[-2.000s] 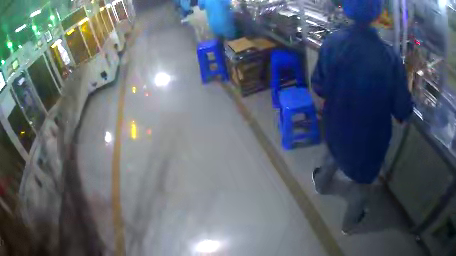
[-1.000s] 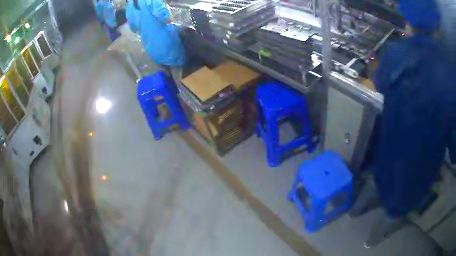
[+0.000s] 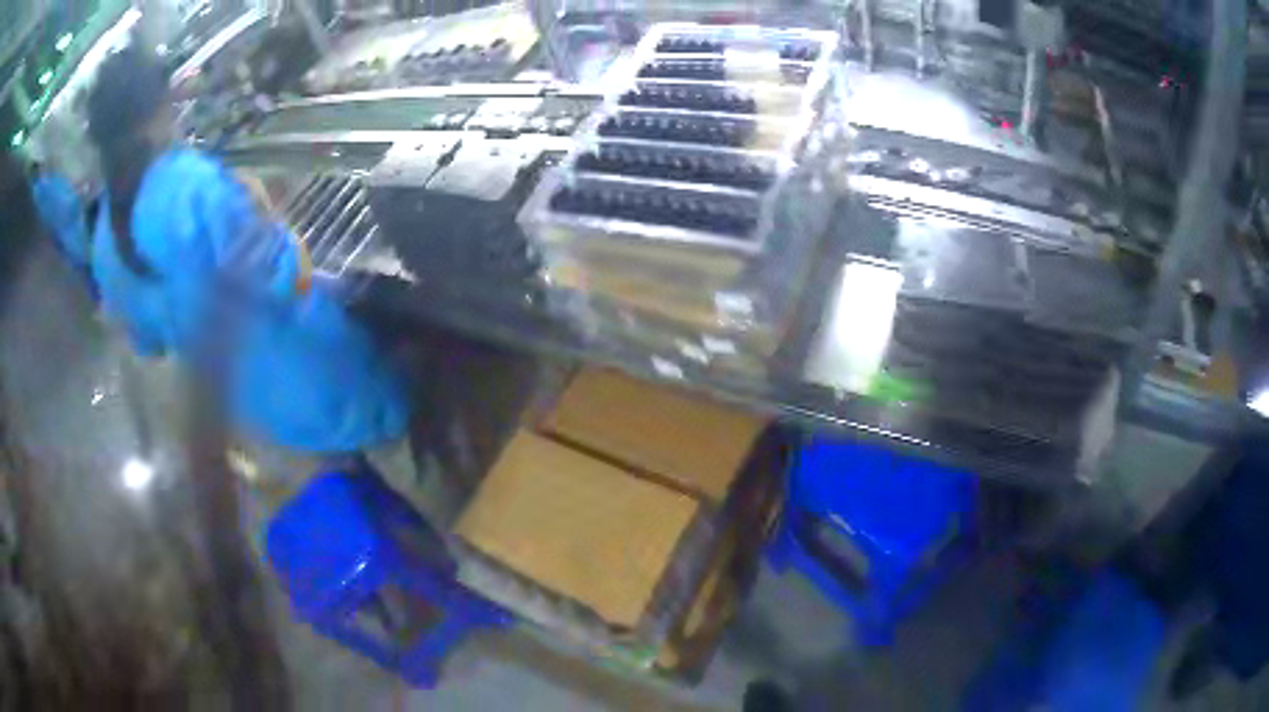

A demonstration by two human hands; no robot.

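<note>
Neither of my hands is in view. Nearest in front of me, a stack of clear plastic trays [image 3: 654, 209] stands on the machine-line bench. Its top tray holds rows of small black parts, and brown card and small white labels show on the stack's side. Below the bench, a brown cardboard sheet [image 3: 582, 526] lies on another tray stack on the floor, beside a cardboard box [image 3: 654, 424]. The picture is blurred.
Blue stools stand left [image 3: 369, 570] and right [image 3: 884, 522] of the floor stack; another blue stool [image 3: 1099, 647] is blurred at lower right. A person in light blue [image 3: 265, 306] is at the left. Dark clothing shows at the right edge. The metal bench edge [image 3: 891, 424] runs across.
The view has moved closer to the bench and turned towards it. The tray stacks look larger and more central. The person in dark blue has shifted almost out at the right edge.
</note>
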